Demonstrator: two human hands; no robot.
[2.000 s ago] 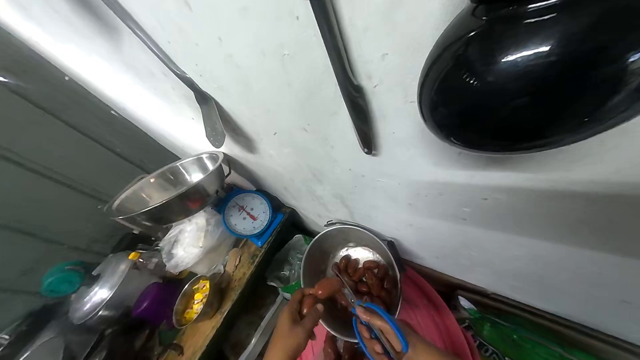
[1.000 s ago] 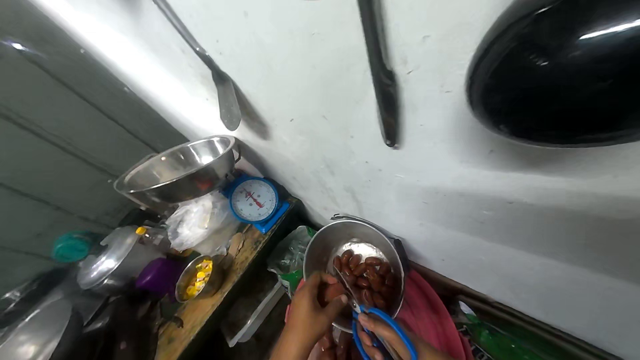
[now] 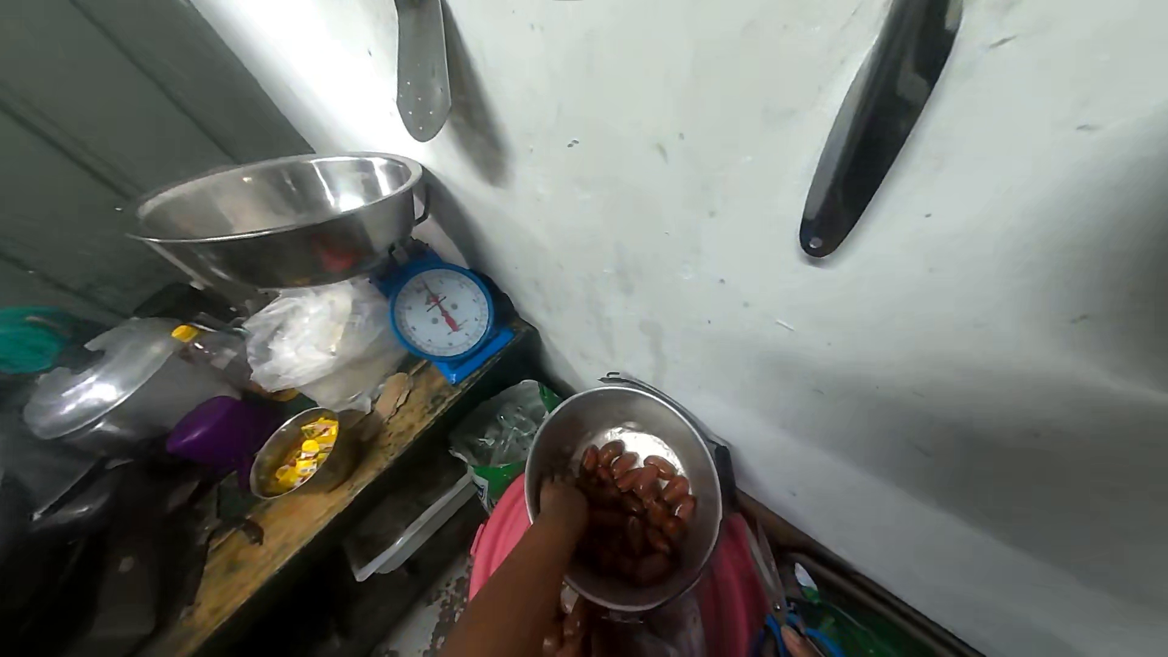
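A metal pot (image 3: pixel 625 401) holds many short reddish-brown sausages (image 3: pixel 650 484). My left hand (image 3: pixel 561 502) reaches into the pot at its left side; its fingers are in shadow, so what they touch is hidden. At the bottom right edge, only a little of my right hand (image 3: pixel 797 641) shows, at the blue handles of a pair of scissors (image 3: pixel 776 607). The scissor blades point up, just right of the pot. More sausages (image 3: pixel 570 630) lie below the pot, partly hidden by my left forearm.
The pot rests over a pink plastic surface (image 3: pixel 737 584). On the wooden table (image 3: pixel 401 438) at left stand a blue dial scale (image 3: pixel 443 312) with a large metal basin (image 3: pixel 274 219), a plastic bag (image 3: pixel 315 342), a small bowl of yellow packets (image 3: pixel 308 452) and a lidded pot (image 3: pixel 100 392). Utensils hang on the wall.
The scissors and my right hand have moved out of the pot to its right. My left hand, earlier at a sausage near the blades, is now down inside the pot. The view has shifted.
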